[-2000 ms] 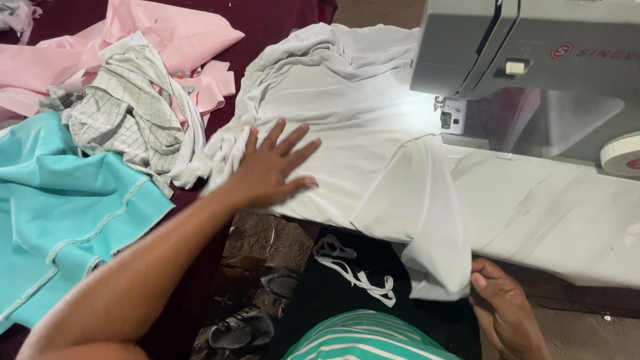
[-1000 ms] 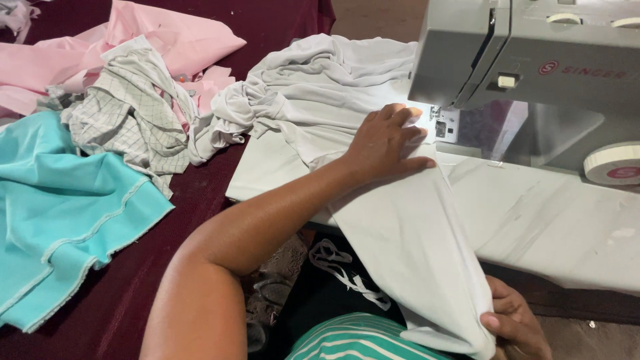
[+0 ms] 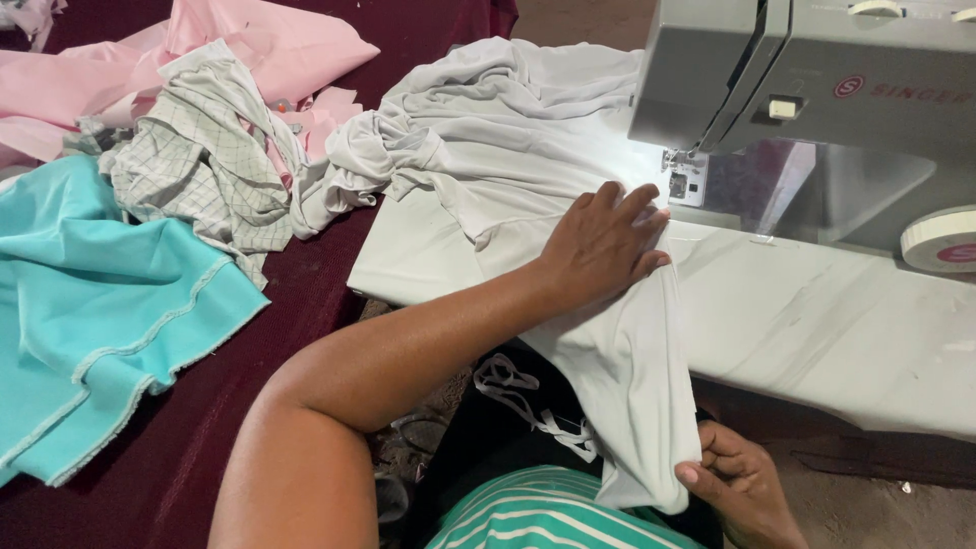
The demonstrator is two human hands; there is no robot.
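A pale grey-white cloth (image 3: pixel 488 145) lies gathered on the marble-patterned table, and part of it hangs over the front edge to my lap. My left hand (image 3: pixel 606 244) rests on it with fingers spread, just in front of the presser foot (image 3: pixel 675 179) of a grey Singer sewing machine (image 3: pixel 831 84). The machine's lamp lights the cloth there. At the lower right, my right hand (image 3: pixel 732 476) pinches the hanging end of the cloth between thumb and fingers. Whether the cloth lies under the foot I cannot tell.
The marble-patterned tabletop (image 3: pixel 808 328) runs right, below the machine's handwheel (image 3: pixel 942 240). On a dark red cloth (image 3: pixel 297 335) at the left lie turquoise fabric (image 3: pixel 114 267), a checked grey cloth (image 3: pixel 206 152) and pink fabric (image 3: pixel 274 46). White cord (image 3: pixel 518 389) lies on my lap.
My left hand has moved right, from the left part of the grey-white cloth to beside the presser foot. More of the cloth hangs toward my lap, and its left part is more bunched.
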